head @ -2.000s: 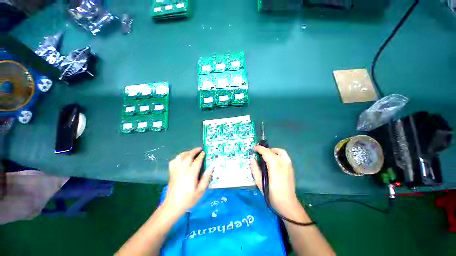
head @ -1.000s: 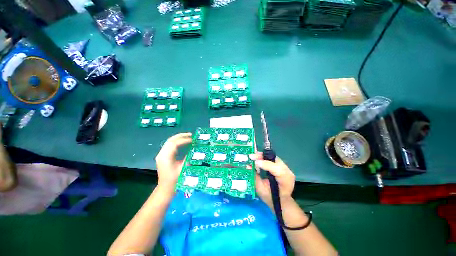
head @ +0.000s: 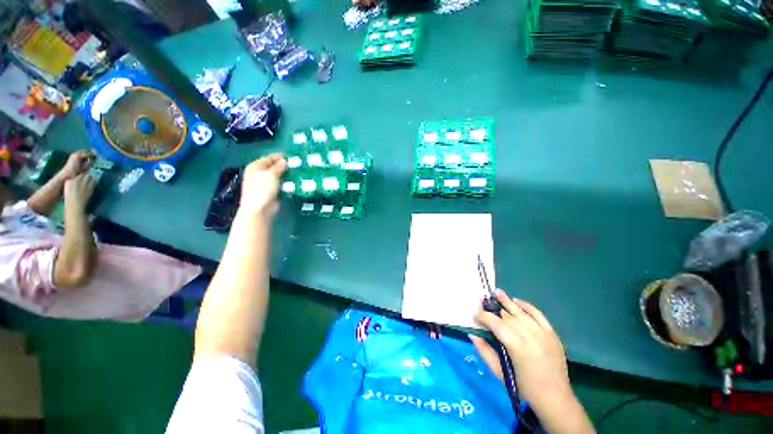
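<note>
My left hand (head: 264,182) grips the left edge of a green PCB panel (head: 315,160) with white square parts facing up. This panel is over another green panel (head: 351,203), offset up and left; I cannot tell if they touch. My right hand (head: 527,343) holds a black soldering iron (head: 489,298), its thin metal tip pointing away from me over the pale backing board (head: 442,264). The board lies bare on the green mat. Another stack of PCB panels (head: 453,159) lies just beyond it.
At right are a round tin (head: 688,310), a clear plastic bag (head: 727,240), a black unit (head: 750,297) and a tan square card (head: 685,188). At left are a black oblong object (head: 223,200) and a blue fan (head: 144,125). Tall panel stacks (head: 570,30) stand far back. Another person (head: 72,254) sits left.
The panel has moved from above my apron to the left pile, held now by my left hand only. My right hand stays near the board with the iron. The view has swung left.
</note>
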